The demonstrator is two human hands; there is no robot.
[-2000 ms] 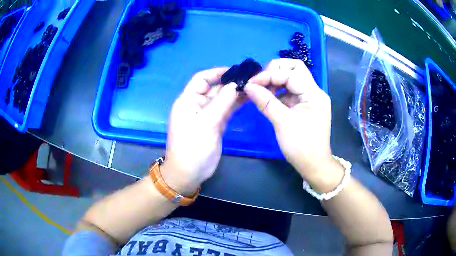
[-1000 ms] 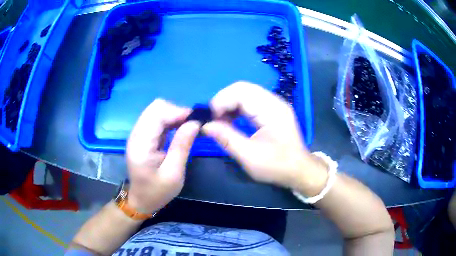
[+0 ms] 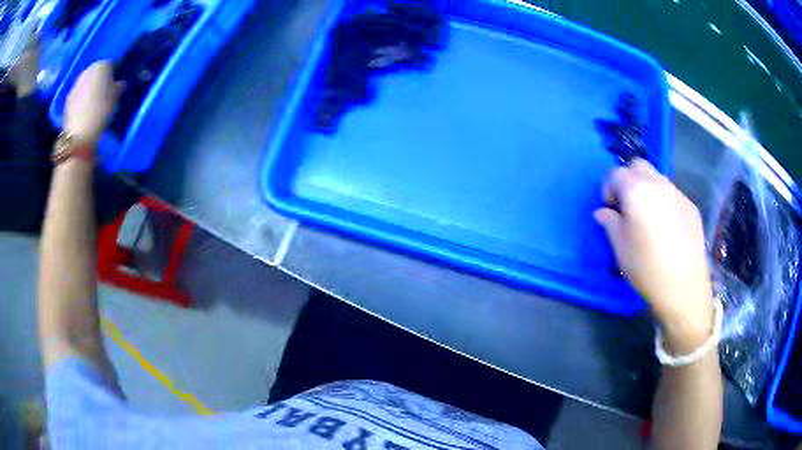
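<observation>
The blue centre tray (image 3: 457, 255) lies in front of me. Black plastic housings (image 3: 369, 57) are heaped at its upper left. Small round black inserts (image 3: 626, 127) are clustered at its right side. My right hand (image 3: 655, 233) is at the tray's right side, its fingertips just below the inserts; whether it holds one cannot be told. My left hand (image 3: 91, 104) is far left at the edge of the left-hand bin (image 3: 141, 145), which holds dark pieces. It is small and blurred, and whether it holds anything cannot be told.
An open clear bag (image 3: 743, 242) with dark parts is right of my right hand. A blue right-hand tray (image 3: 785, 387) is cut off at the right edge. A green conveyor (image 3: 703, 44) runs behind the worktop. A red stool (image 3: 145, 281) stands below left. Another person's hand shows blurred at far left.
My hands have parted from the black piece they held together. My left hand has moved to the left-hand bin, my right hand to the inserts. The view has shifted, so the trays appear further right.
</observation>
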